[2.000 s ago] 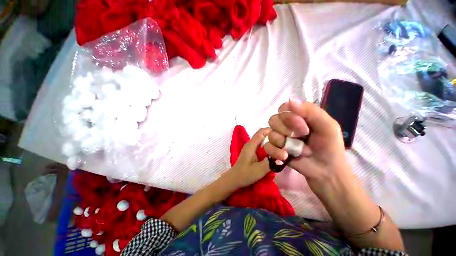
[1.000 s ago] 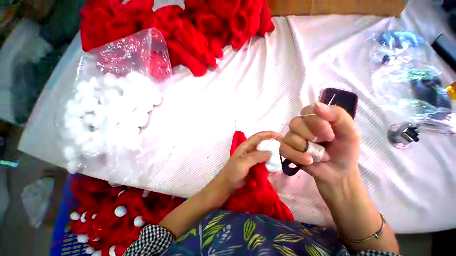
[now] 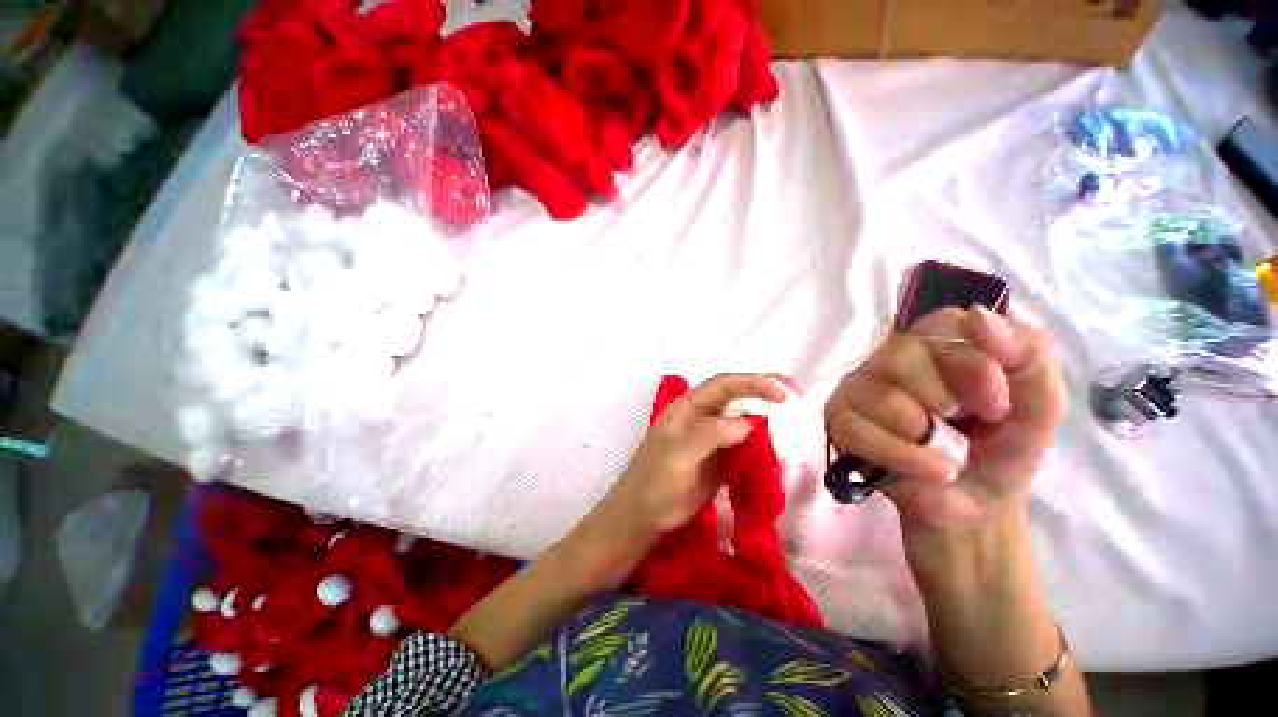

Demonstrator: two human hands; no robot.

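My left hand [image 3: 683,455] pinches a white pompom [image 3: 758,409] against the tip of a red plush piece [image 3: 754,511], which lies at the table's near edge and against my apron. My right hand [image 3: 950,399] is raised to the right of it, fingers curled. A thin white thread [image 3: 858,367] runs from the pompom to my right fingertips. Small snips with a dark handle [image 3: 849,479] are tucked in my right palm, and a white band is on one finger. I cannot make out a needle.
A bag of pompoms [image 3: 315,308] lies left, with a red plush pile [image 3: 561,84] and cardboard box [image 3: 967,28] behind. A blue crate [image 3: 166,637] holds red pieces below left. A smartphone [image 3: 953,290], silver metal item [image 3: 1138,398] and clear packets [image 3: 1170,238] lie right.
My right hand has moved right, away from my left hand, and the thread between them now shows stretched out. My left hand stays on the pompom and plush.
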